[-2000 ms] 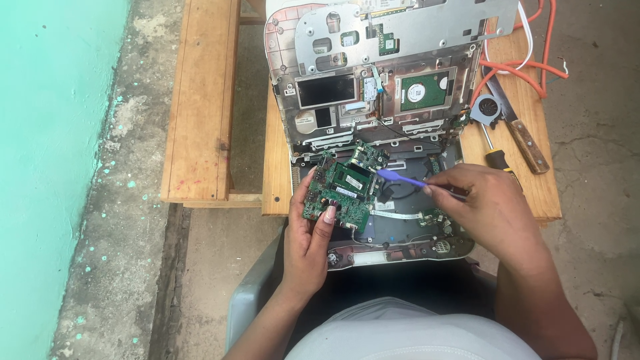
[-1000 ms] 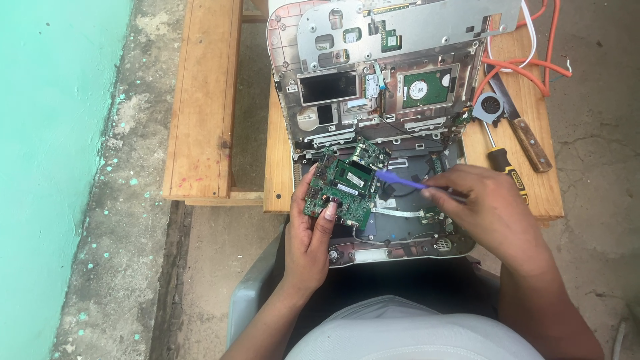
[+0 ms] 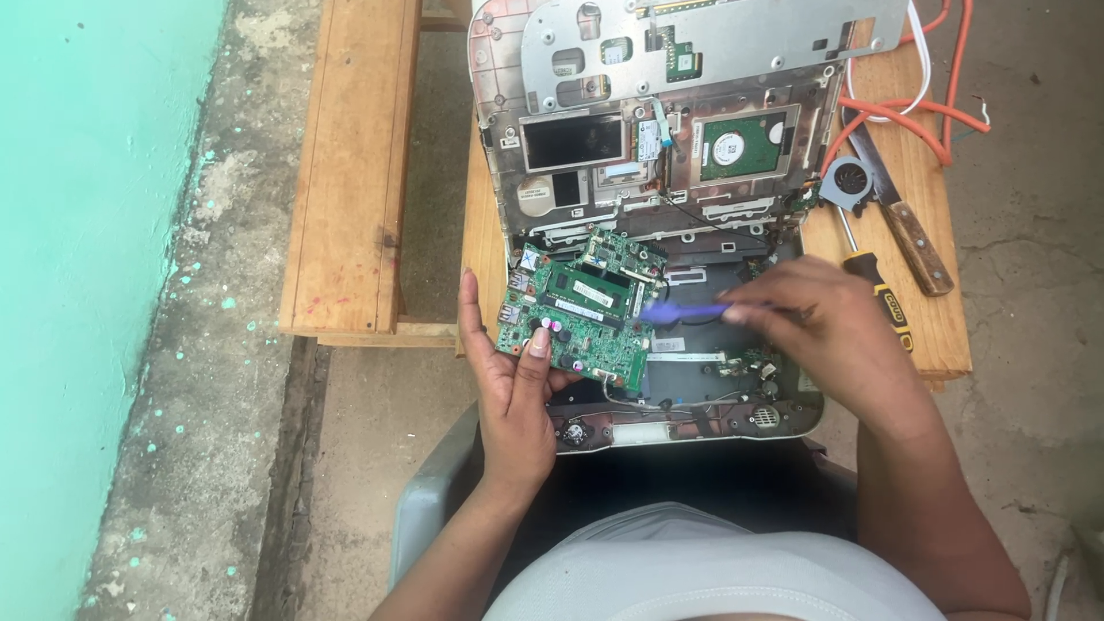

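Note:
My left hand [image 3: 517, 379] grips the lower left edge of a green laptop motherboard [image 3: 595, 341], thumb on top, and keeps it tilted over the laptop's base casing [image 3: 690, 379]. Between the thumb and fingers of my right hand [image 3: 828, 332] is a purple brush [image 3: 690, 311], blurred, its head by the board's right edge. Behind the board stands the opened upper part of the laptop [image 3: 634, 185], with a green-backed hard drive [image 3: 742, 147] and a loose metal plate [image 3: 716, 52] across its top. A thin cable [image 3: 638, 399] runs below the board.
On the wooden table [image 3: 936, 302] to the right lie a small cooling fan [image 3: 849, 182], a wooden-handled knife [image 3: 918, 246] and a yellow and black screwdriver [image 3: 878, 297]. Orange and white cables [image 3: 949, 129] curl behind them. A wooden bench [image 3: 349, 172] stands left, beside a green wall [image 3: 95, 216].
The purple brush has shifted slightly relative to the board's right edge and is now blurred by motion. My left hand still holds the motherboard in about the same place.

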